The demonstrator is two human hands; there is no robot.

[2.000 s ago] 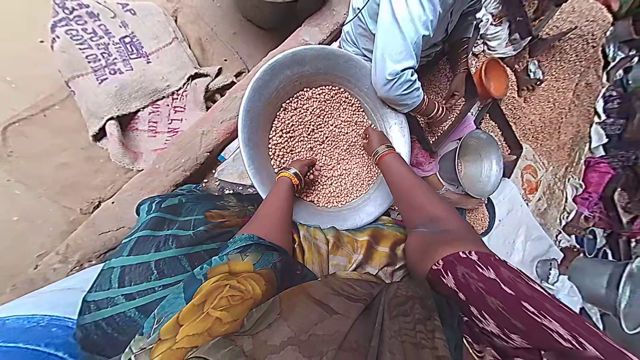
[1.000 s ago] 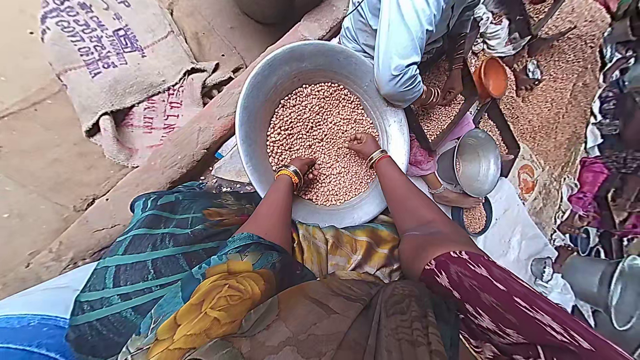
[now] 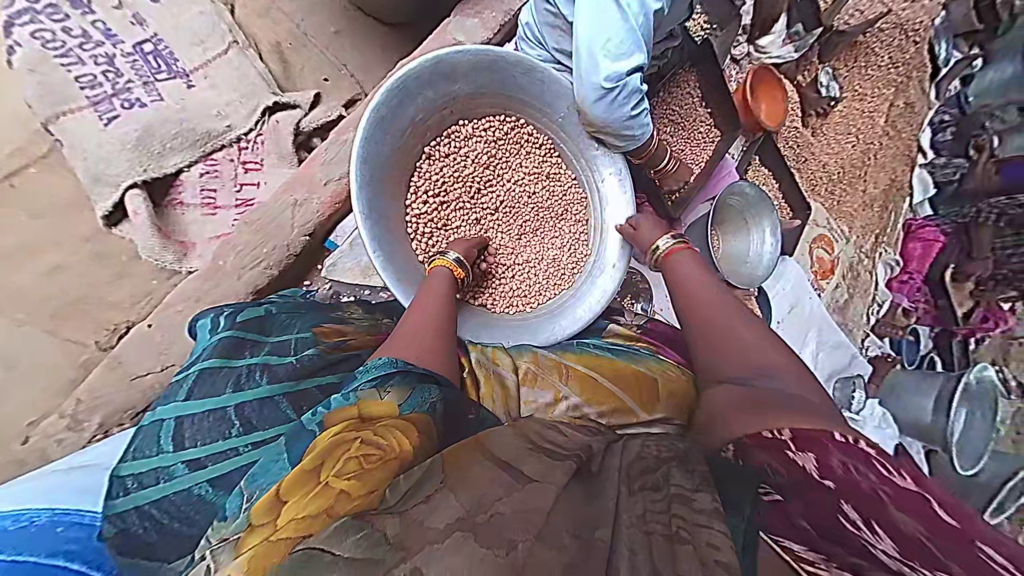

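A wide aluminium basin rests against my lap, tilted a little, with a heap of peanut kernels in it. My left hand, with bangles at the wrist, lies in the kernels near the lower left of the heap; its fingertips are partly buried, so its grip cannot be told. At the basin's right rim, my right hand has its fingers closed on the edge.
A co-worker's sleeve and hand touch kernels at the upper right. Near them are an orange bowl, a metal pot and spread kernels. Printed jute sacks lie left, beyond a raised ledge. Metal vessels stand lower right.
My right hand has left the kernels and moved right to the basin's rim. My left hand remains in the kernels at the lower left.
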